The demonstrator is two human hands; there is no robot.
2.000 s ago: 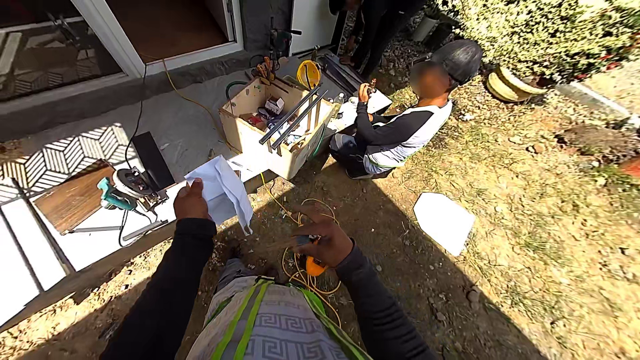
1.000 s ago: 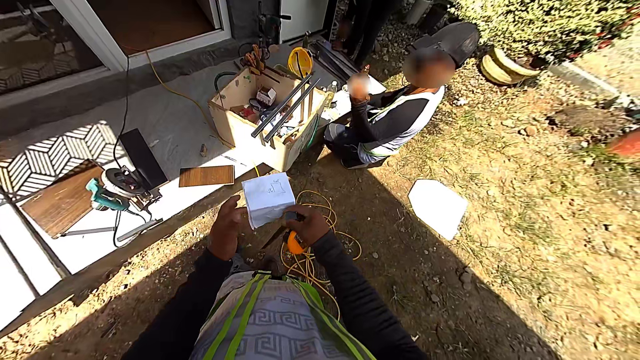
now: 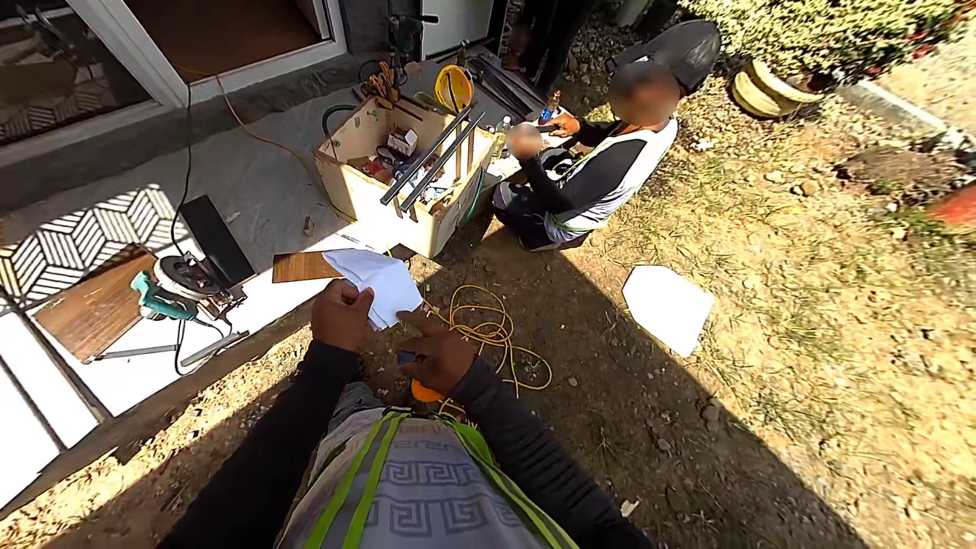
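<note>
My left hand (image 3: 341, 314) grips the lower left edge of a folded sheet of white paper (image 3: 377, 280), thumb on top. My right hand (image 3: 440, 353) is at the paper's lower right corner, its index finger stretched toward it. A small dark blue object (image 3: 407, 356) shows in the curled fingers of that hand; what it is cannot be told. Beyond the paper, a piece of brown wood-grain board (image 3: 299, 268) lies on the pale ledge, partly covered by the sheet.
A wooden box (image 3: 357, 189) of tools and metal bars stands ahead. A co-worker (image 3: 610, 168) crouches right of it. A teal circular saw (image 3: 171, 293) rests on the ledge at left. A yellow cord (image 3: 488, 328) lies coiled on the soil; a white panel (image 3: 669, 309) lies at right.
The paper was spread flat between my hands a second ago; it now tilts and droops to the right in my left hand. My right index finger has straightened toward it.
</note>
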